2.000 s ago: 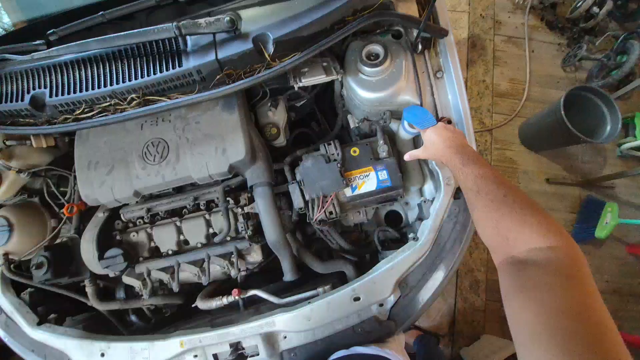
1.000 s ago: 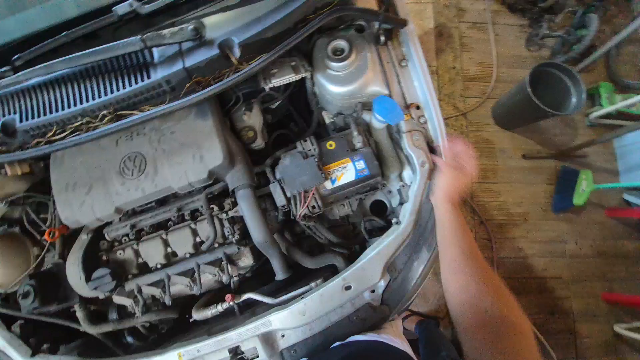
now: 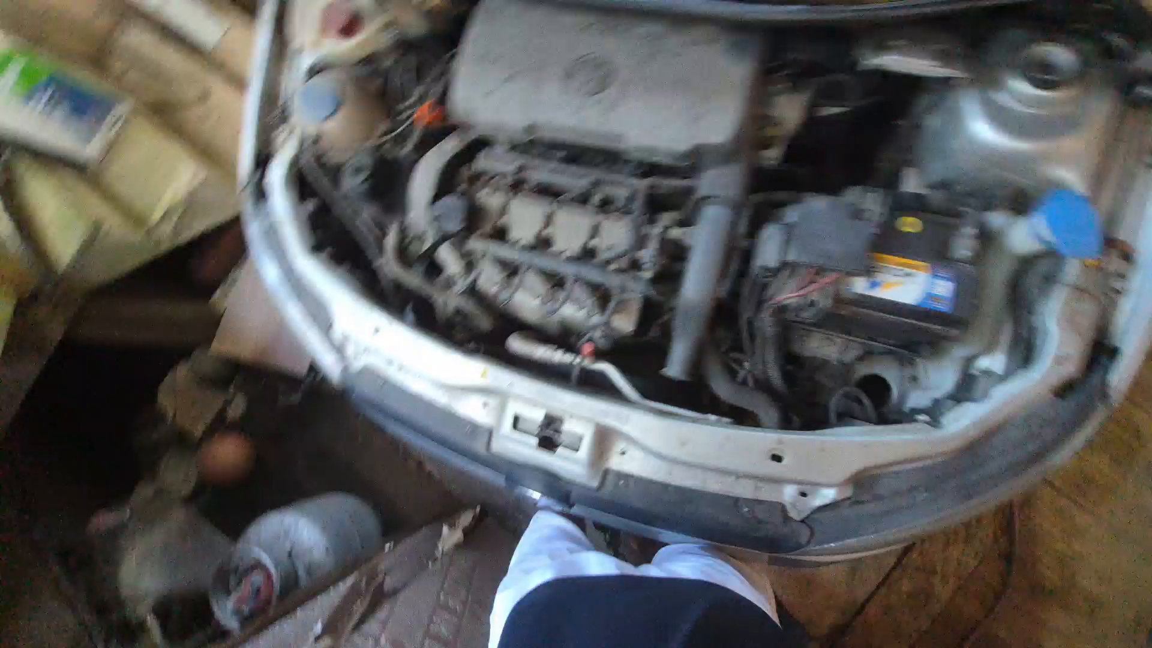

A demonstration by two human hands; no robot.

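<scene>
Neither my left hand nor my right hand is in the head view. Below me lies the open engine bay of a car, slightly blurred. A grey plastic engine cover (image 3: 598, 85) sits at its top middle, above the engine (image 3: 558, 243). The car battery (image 3: 922, 261) is on the right, with a blue washer reservoir cap (image 3: 1068, 223) beside it. At the upper left is a coolant reservoir (image 3: 346, 108) with a blue cap. The hood latch opening (image 3: 549, 434) is in the front crossmember.
My legs in white trousers (image 3: 558, 544) stand against the front bumper (image 3: 648, 517). A grey metal cylinder (image 3: 310, 549) lies at the lower left, near a round orange-brown object (image 3: 225, 457). Wooden boards (image 3: 153, 171) are at the upper left.
The hand that was near the blue cap, then at the right fender, has left the view. The view has swung left, so the car's front and my legs show more.
</scene>
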